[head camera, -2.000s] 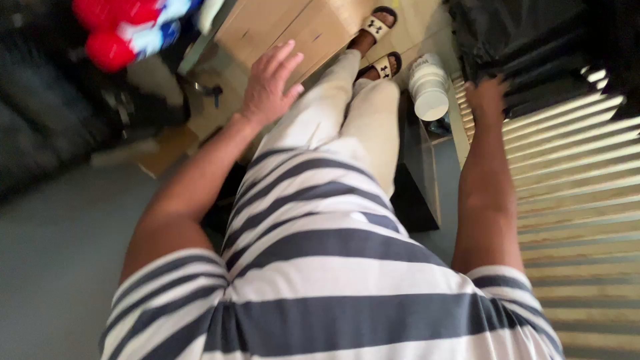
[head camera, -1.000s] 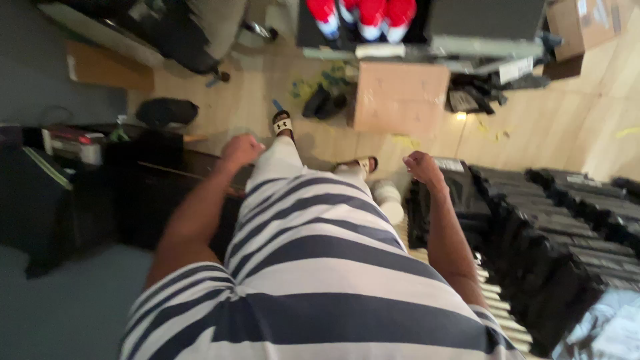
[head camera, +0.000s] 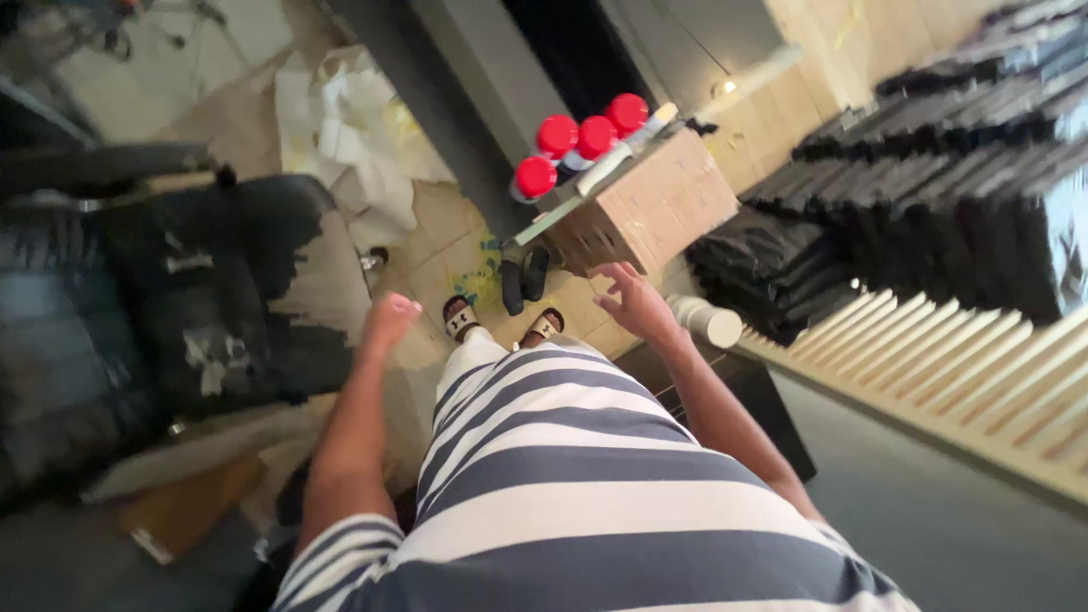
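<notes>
My left hand (head camera: 393, 321) hangs in the air left of my legs, its fingers curled with nothing seen in them. To the right, my right hand (head camera: 636, 302) is empty, fingers apart, just in front of a cardboard box (head camera: 671, 204). White round containers (head camera: 705, 321), apparently stacked, are close beside the right wrist. Several containers with red lids (head camera: 597, 138) stand on a dark surface beyond the box. A pair of black shoes (head camera: 523, 280) lies on the floor ahead of my slide sandals (head camera: 460, 317).
A worn black office chair (head camera: 212, 280) is at the left. Crumpled whitish sheeting (head camera: 365, 144) lies on the floor behind it. Stacks of black packages (head camera: 909, 221) fill the right, beside a pale slatted rack (head camera: 952, 365). A brown cardboard piece (head camera: 195, 506) lies lower left.
The view has swung a lot. My right hand, closed-looking one second ago, now has its fingers apart. My left hand looked open two seconds ago and is now curled.
</notes>
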